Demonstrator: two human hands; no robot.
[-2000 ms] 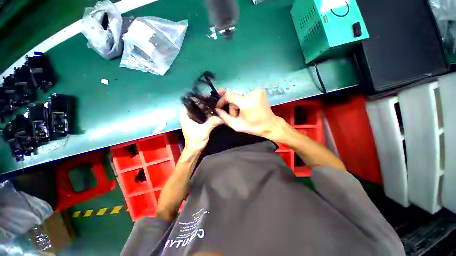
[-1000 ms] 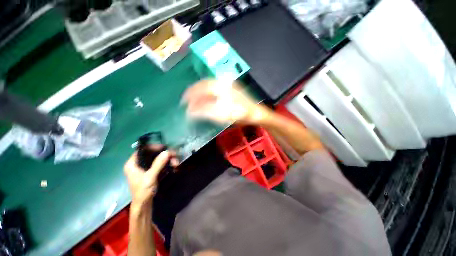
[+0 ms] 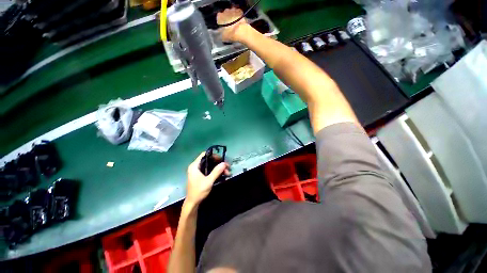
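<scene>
My left hand point(image 3: 198, 178) holds a black device housing point(image 3: 216, 154) just above the bench's front edge, thumb on its side. The hollow, frame-like end of the housing points up and away from me. My right hand point(image 3: 230, 20) is stretched far forward into a compartment of a pale divided tray point(image 3: 179, 59) at the top of the view. Its fingertips are partly hidden, so I cannot tell what they touch. The grey electric screwdriver point(image 3: 197, 50) hangs tip down over the bench, left of my right forearm.
A small carton point(image 3: 243, 72) with pale yellow bits and a green box point(image 3: 283, 101) stand below my right arm. A black mat point(image 3: 358, 80) lies right. Clear bags point(image 3: 157, 130), black finished units point(image 3: 59, 200) at left. Red parts bins point(image 3: 141, 245) sit below the edge; white foam trays point(image 3: 422, 165) at right.
My right hand has left the housing and moved forward, past the green box, into the pale tray. My left hand keeps the housing. The camera view has swung right and partly back.
</scene>
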